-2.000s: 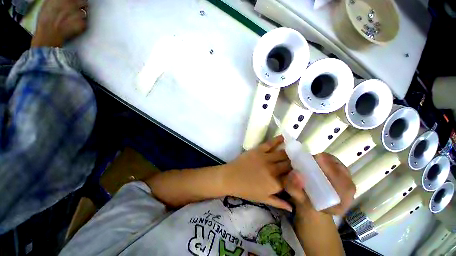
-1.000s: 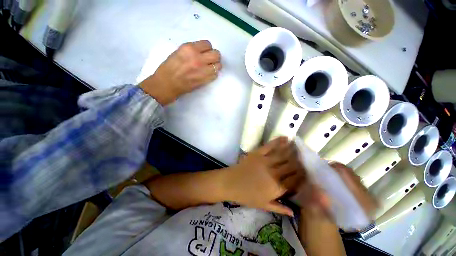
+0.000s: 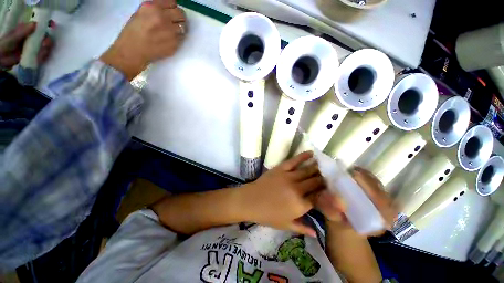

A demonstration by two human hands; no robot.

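My right hand (image 3: 367, 202) is shut on a translucent white squeeze bottle (image 3: 352, 198). The bottle lies slanted, its thin nozzle pointing up and left beside the handle (image 3: 326, 124) of the third cream hair dryer from the left. My left hand (image 3: 279, 190) is at the lower ends of the second and third handles, its fingertips near the nozzle base and its thumb apart. Whether it grips anything is hidden. Several dryers stand in a slanted row, pale funnel-like ends (image 3: 307, 68) up, dark spots on their handles.
A co-worker's plaid sleeve (image 3: 72, 149) and hand (image 3: 152, 36) reach over the white bench (image 3: 185, 113) at left. Farther left, hands hold a cream handle (image 3: 34, 47). A cream bowl (image 3: 345, 10) is cut off at the top. Dark printed boxes (image 3: 442, 58) lie behind the row.
The view has shifted, so dryers and bowl appear farther left and higher. The bottle dipped right, blurred, and is back up-left. The co-worker's hand came in over the bench, then moved back up-left.
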